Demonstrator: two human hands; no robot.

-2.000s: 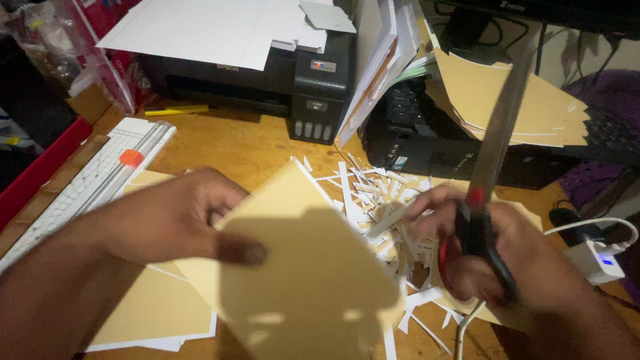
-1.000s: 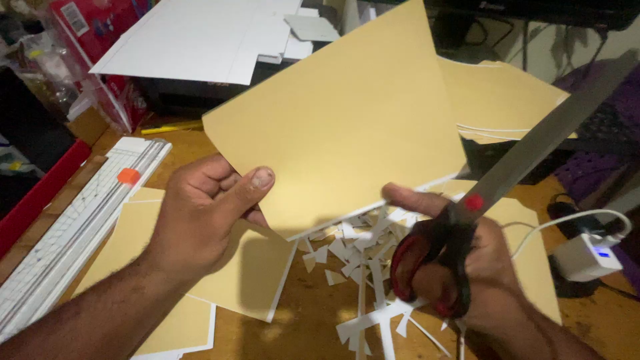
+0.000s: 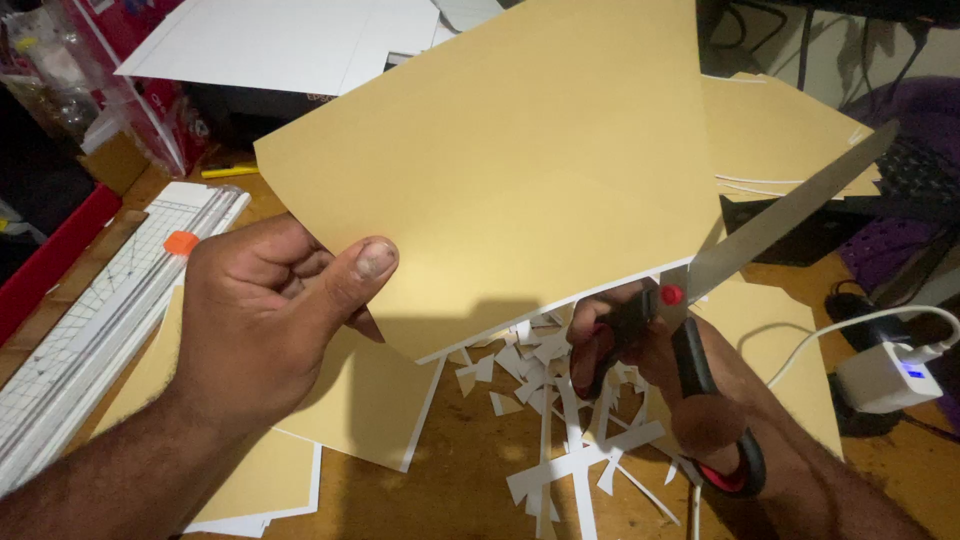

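Observation:
My left hand [image 3: 262,322] pinches the lower left edge of a tan paper sheet [image 3: 510,172], thumb on its face. A white margin runs along the sheet's lower edge. My right hand [image 3: 675,397] holds scissors [image 3: 673,294] with black and red handles, their handles spread; the blades point up and right, at the sheet's lower right corner. Whether the blades have paper between them is hard to tell. Beneath lie white paper offcuts [image 3: 570,450] and more tan sheets [image 3: 375,397], some with white margins.
At the left lies a paper trimmer [image 3: 112,322] with an orange slider. Behind are a printer [image 3: 247,112] carrying white paper [image 3: 292,45] and a stack of tan sheets [image 3: 787,142]. A white charger [image 3: 889,379] with a cable [image 3: 817,337] is at the right, on the wooden table [image 3: 435,487].
The held sheet was lower two seconds ago and has been raised and turned. The scissors' handles have spread, and the blades have tilted further right.

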